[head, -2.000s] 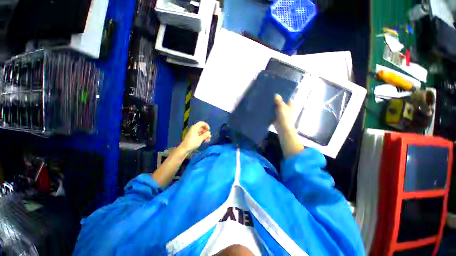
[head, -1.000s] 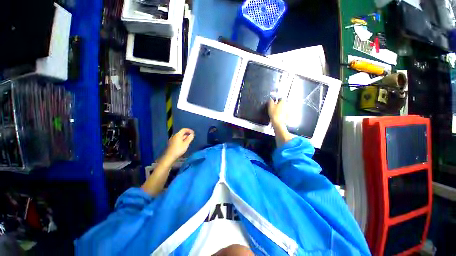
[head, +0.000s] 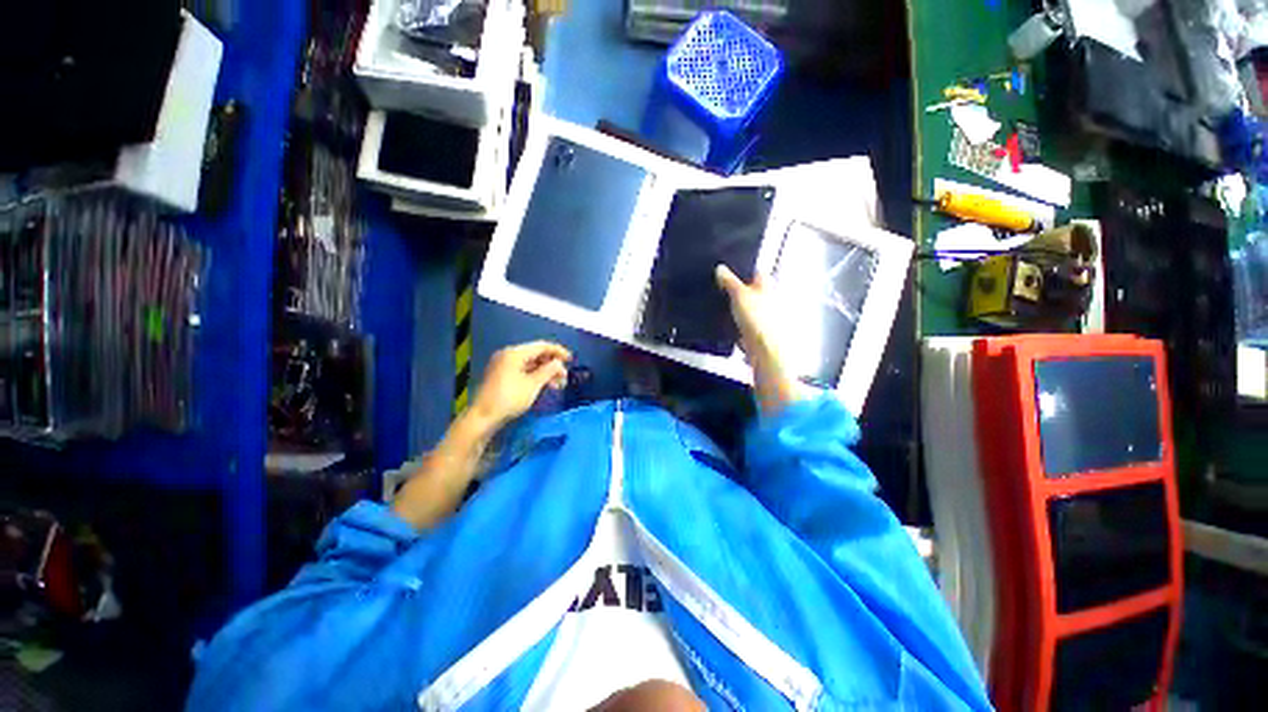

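A white foam tray (head: pixel 623 330) with three recesses lies tilted in front of me. A bluish screen (head: pixel 577 223) lies in its left recess. A black tablet screen (head: pixel 702 257) is at the middle recess, its right side overlapping the divider. My right hand (head: pixel 752 313) holds this screen by its right edge, thumb or finger on the glass. A shiny panel with white glare and crossing lines (head: pixel 830 299) lies in the right recess. My left hand (head: pixel 526 373) is left of the tray's near edge, fingers curled together, with nothing visible in them.
A blue plastic stool (head: pixel 723 70) stands beyond the tray. White boxes (head: pixel 490 104) are stacked at upper left, by blue shelving (head: pixel 250 348) with racks of panels. At right, a green bench (head: pixel 953 306) bears a yellow-handled tool (head: pixel 987 209) and a stacked red tray (head: pixel 1099 477) with dark screens.
Two seconds ago my right hand held a dark screen over the tray's left part; the left recess now shows a bluish screen. Since one second ago the middle screen has shifted slightly over the divider.
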